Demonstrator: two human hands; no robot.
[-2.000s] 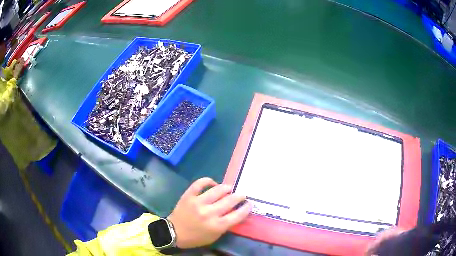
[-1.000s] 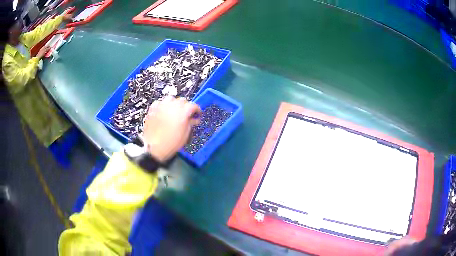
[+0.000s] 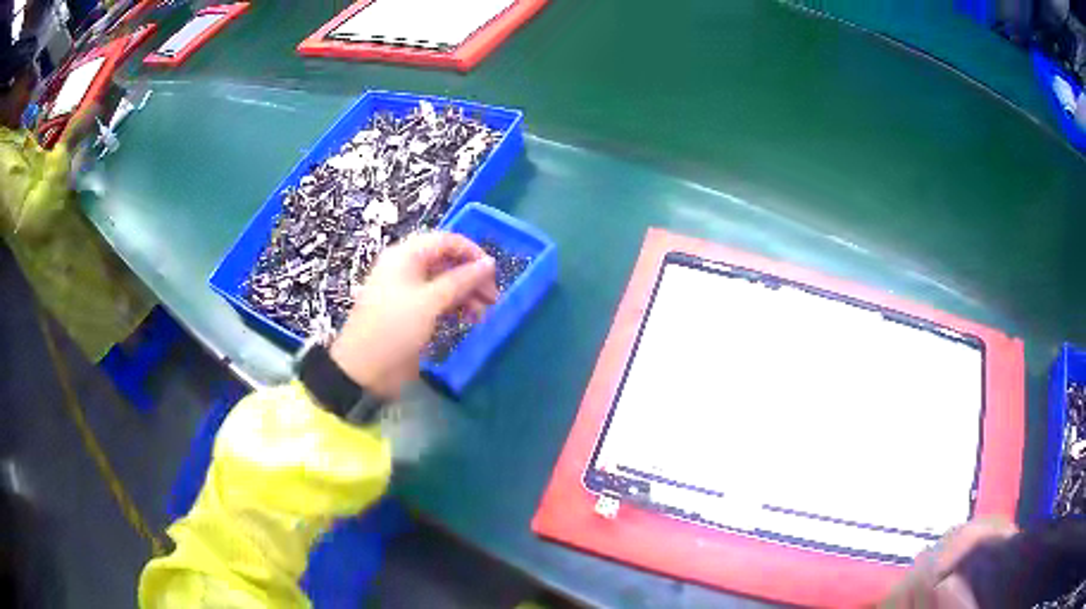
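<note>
My left hand [image 3: 411, 307] is over the small blue screw bin [image 3: 524, 292], fingers bent and fingertips close together; whether they hold a screw is too small and blurred to tell. The bin holds tiny dark screws. The white screen panel [image 3: 792, 410] with a thin black edge lies in the orange-red foam fixture [image 3: 1006, 440]. A small light piece [image 3: 606, 507] is at the panel's lower left corner. My right hand [image 3: 959, 562], blurred and cut off by the bottom edge, is at the fixture's lower right corner around the thick black electric screwdriver [image 3: 1036, 565].
A large blue parts bin [image 3: 256, 244] of mixed metal pieces touches the screw bin's left side. Another parts bin [image 3: 1058, 434] is cut off at the right edge. Spare panels in fixtures [image 3: 476, 54] lie further back. A person in a yellow smock [image 3: 54, 232] is at the far left.
My left hand has left the fixture's lower left corner and moved to the screw bin. In the last second it has shifted slightly over the bin. My right hand shows more now.
</note>
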